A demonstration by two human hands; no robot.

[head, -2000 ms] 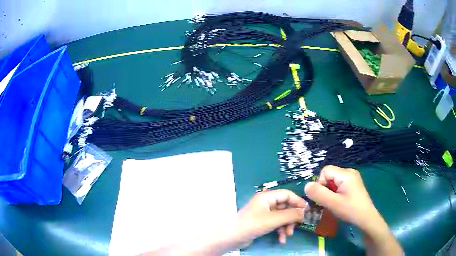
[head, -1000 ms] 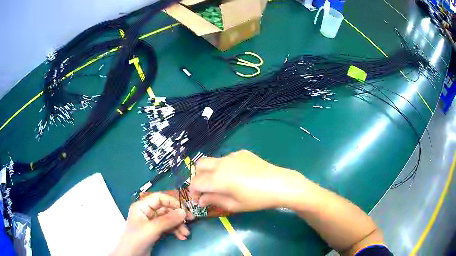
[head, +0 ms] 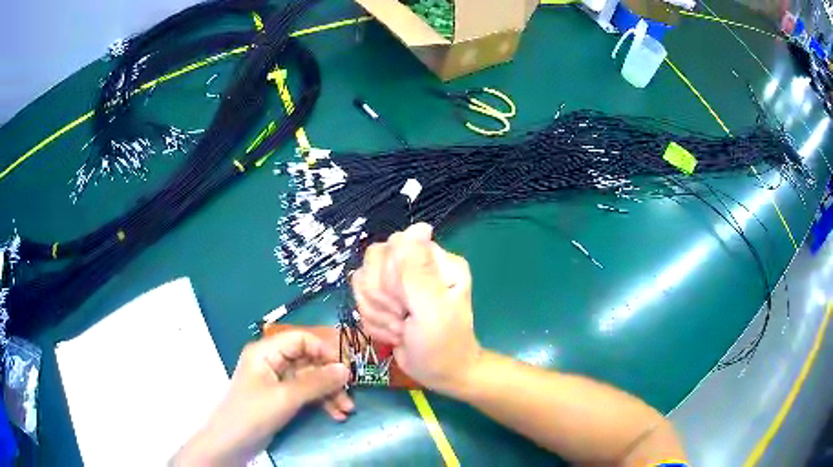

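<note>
A green terminal block (head: 372,372) sits at the reddish-brown wooden block (head: 402,372), with several black wires (head: 352,336) standing up from it. My left hand (head: 290,369) is at the block's left end, thumb and fingertips pinched on a black wire beside it; the wire's tip is hidden. My right hand (head: 416,306) is a fist just above and right of the green block. A bit of red screwdriver handle (head: 384,349) shows below the fist; its shaft is hidden.
The main wire bundle (head: 511,169) lies behind my hands, white ends at left. Another black bundle (head: 173,196) curves at the far left. White paper (head: 142,374) lies left. At the back are an open carton (head: 479,41), scissors (head: 489,111) and a translucent bottle (head: 643,57).
The view has swung right since the first frame. My right hand has gone from fingers at the wires to a raised fist. My left hand stays at the block.
</note>
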